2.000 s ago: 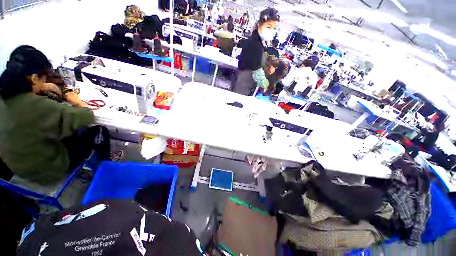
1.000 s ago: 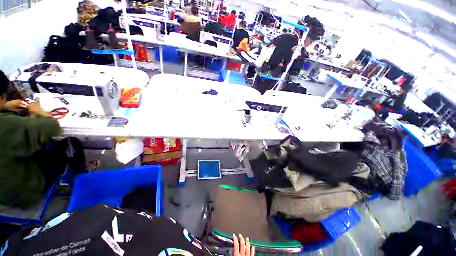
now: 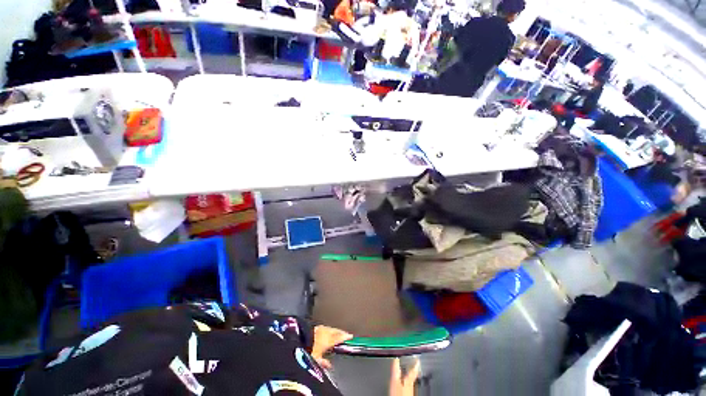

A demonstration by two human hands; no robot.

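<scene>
A chair with a brown seat (image 3: 356,298) and a curved green back rail (image 3: 399,341) stands in front of me. My left hand (image 3: 329,342) is at the left end of the rail and seems to touch it; its grip is unclear. My right hand (image 3: 402,379) is just below the rail at the bottom edge, partly cut off, with fingers apart and nothing seen in it. A heap of black, beige and checked fabric (image 3: 472,263) lies right of the chair, over a blue bin (image 3: 507,298) with something red inside.
A long white table (image 3: 255,147) with a sewing machine (image 3: 387,124) runs behind the chair. A blue bin (image 3: 155,278) is at left, beside a partly visible seated person. Dark garments (image 3: 631,332) are heaped at lower right. A person in black (image 3: 476,54) is at the back.
The view has turned and tipped, so the chair sits higher. The left hand now shows at the rail's left end. The standing person in a mask is no longer seen at the same place.
</scene>
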